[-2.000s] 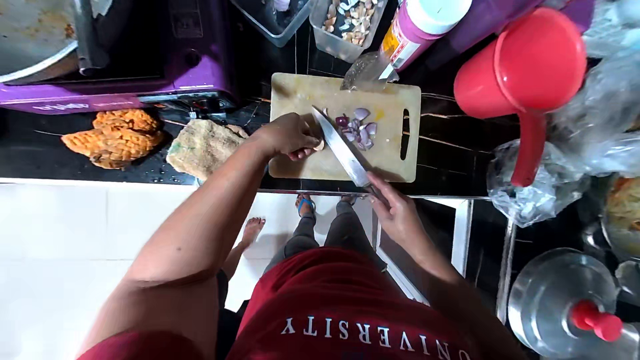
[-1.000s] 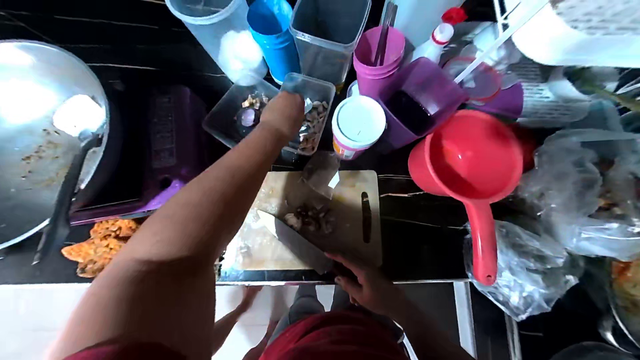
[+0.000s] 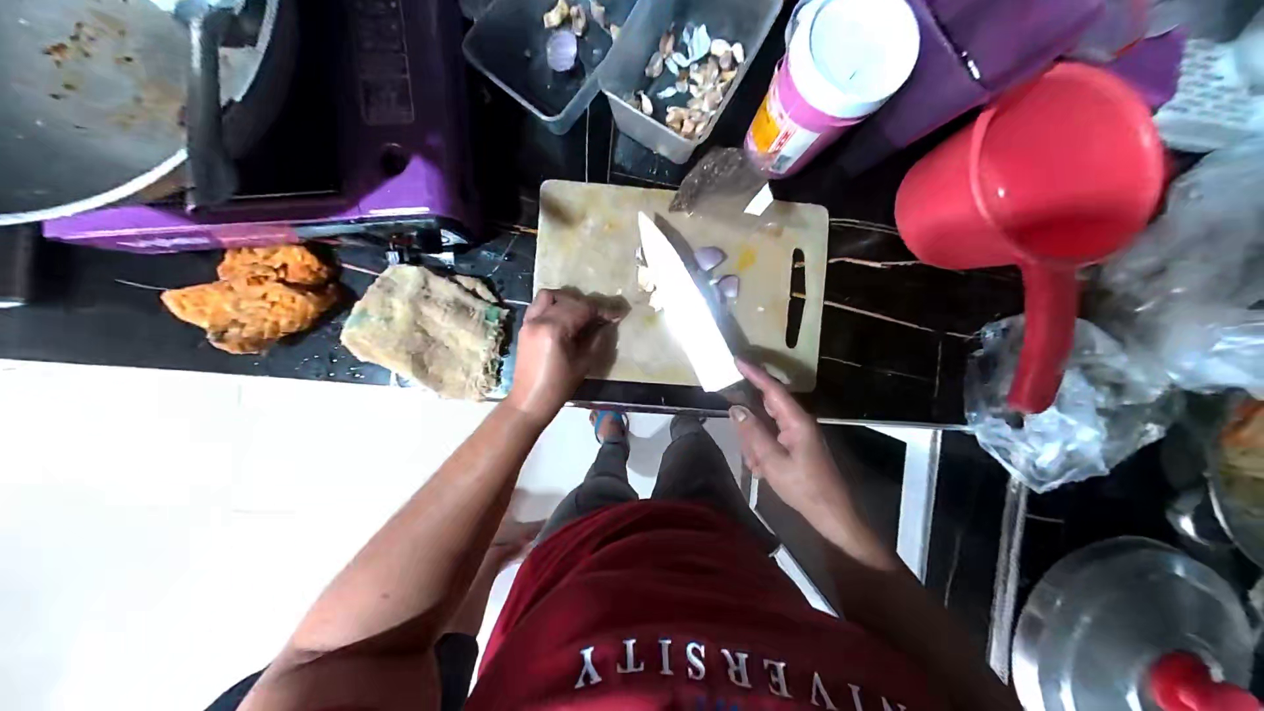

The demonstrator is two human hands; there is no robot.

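My right hand (image 3: 790, 444) grips a kitchen knife (image 3: 688, 306) by its dark handle, with the blade flat above the middle of a worn cutting board (image 3: 592, 237). Purplish onion or shallot pieces (image 3: 711, 259) lie right of the blade, and small pale bits (image 3: 646, 276) show along its left edge. My left hand (image 3: 563, 341) is at the board's lower left edge, fingers curled down; whether something small is between the fingertips cannot be seen. Above the board stand a plastic container of garlic cloves (image 3: 706, 89) and a container with a peeled shallot (image 3: 561, 49).
A folded cloth (image 3: 430, 331) and orange fried food (image 3: 259, 296) lie on the black counter at left, below a purple stove (image 3: 425, 188) with a pan (image 3: 99, 109). A lidded jar (image 3: 839, 74) stands behind the board, a red dipper (image 3: 1037, 178) and plastic bags (image 3: 1057, 434) to the right.
My left hand has come back from the garlic container, where it was one second ago, to the board's lower left edge. The knife stays in my right hand. The view has shifted.
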